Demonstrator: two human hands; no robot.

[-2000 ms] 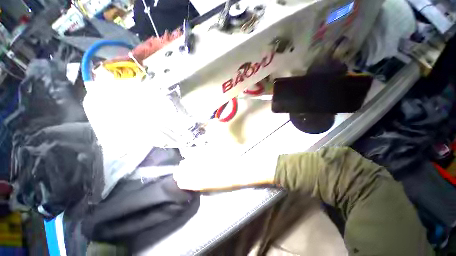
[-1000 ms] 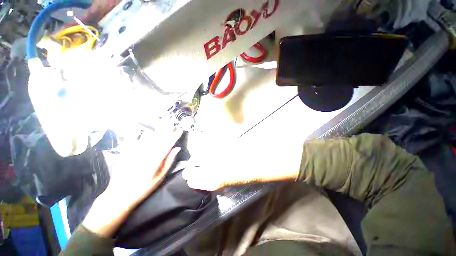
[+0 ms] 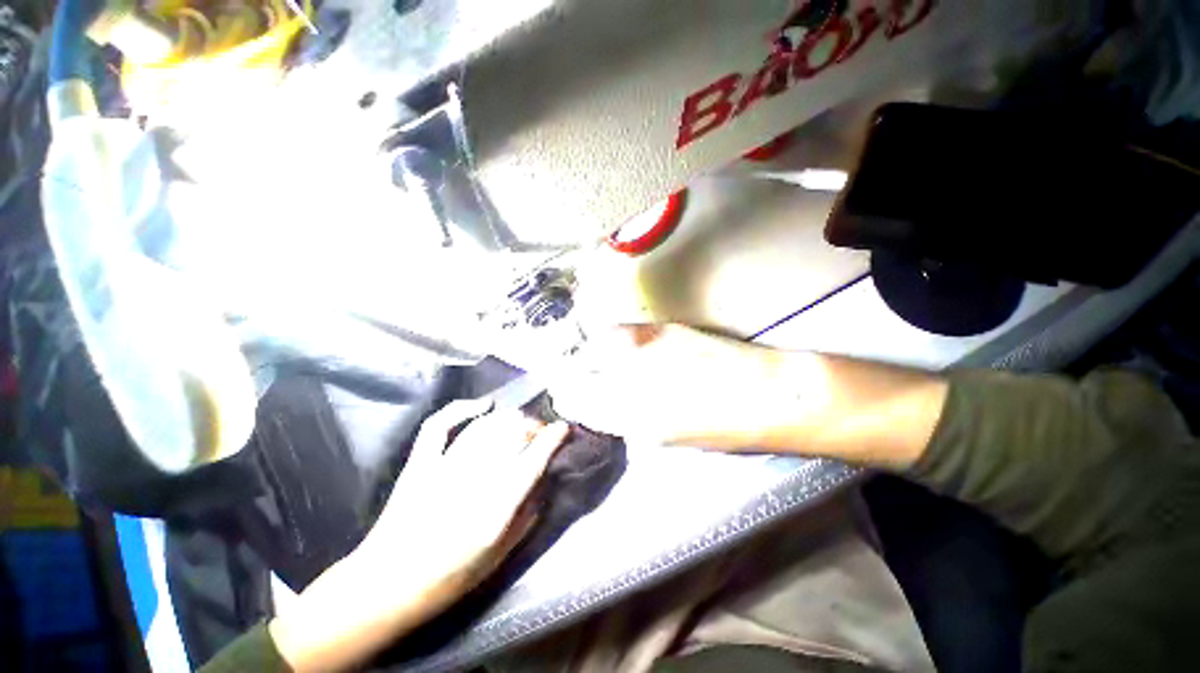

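Dark cloth [image 3: 592,476] lies on the white table under my hands, with a paler strip of cloth at the fingertips. My left hand [image 3: 461,480] lies on the cloth just in front of the presser foot [image 3: 542,300], fingers bent at its edge. My right hand [image 3: 658,388] is close beside it on the right, fingertips on the same cloth near the presser foot. Strong glare washes out the right fingers and the needle area, so the exact grip is hard to see. The white sewing machine [image 3: 592,132] with red lettering stands behind.
A white lamp head [image 3: 151,302] hangs at the left. A black phone [image 3: 1013,191] on a round base stands at the right. A red scissors loop [image 3: 649,224] shows under the machine arm. Yellow cord [image 3: 217,40] lies at the upper left. A ruler strip runs along the table's front edge.
My left hand has come into view and onto the cloth since the oldest frame. Both hands are now closer to the presser foot, and the cloth has shifted with them. The view has moved closer.
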